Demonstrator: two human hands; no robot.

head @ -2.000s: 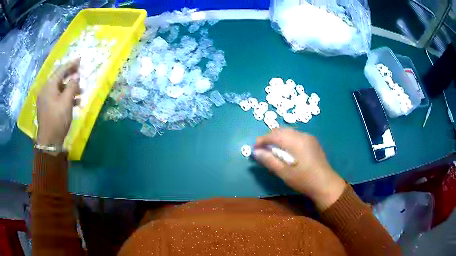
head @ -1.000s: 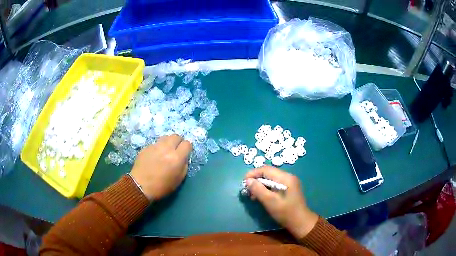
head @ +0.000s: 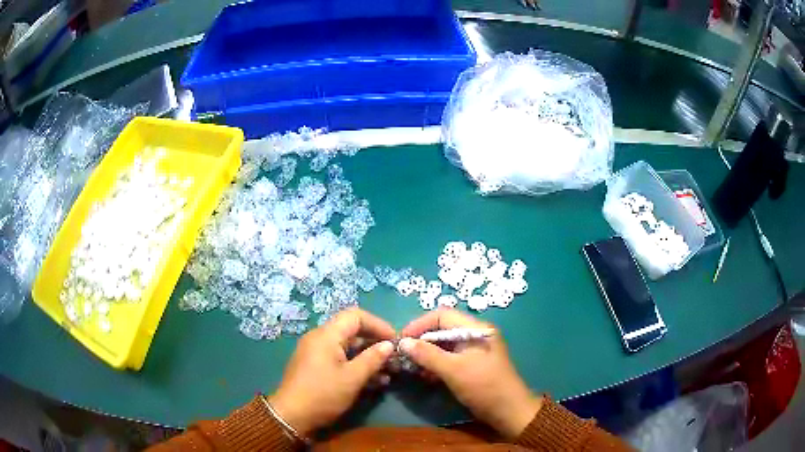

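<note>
My left hand (head: 331, 371) and my right hand (head: 477, 366) meet at the near middle of the table. Their fingertips and thumbs hold a small part (head: 399, 350) between them, mostly hidden by the fingers; it looks partly clear. A white pen-shaped tool (head: 456, 335) lies across my right hand, its tip hidden. The heap of clear plastic housings (head: 282, 238) is beyond my left hand. The smaller pile of white perforated inserts (head: 481, 275) is beyond my right hand, with a few clear pieces beside it.
A yellow tray (head: 168, 298) with white pieces is at left, beside crumpled clear film (head: 44, 190). A blue crate (head: 327, 79) and a bag of white parts (head: 530, 124) are at the far side. A smartphone (head: 623, 291), clear box (head: 649, 221) and dark object (head: 746, 177) are at right.
My left hand has moved from the yellow tray over the clear heap to my right hand. Both hands now hold a small part together. The view has tilted up, showing more crate.
</note>
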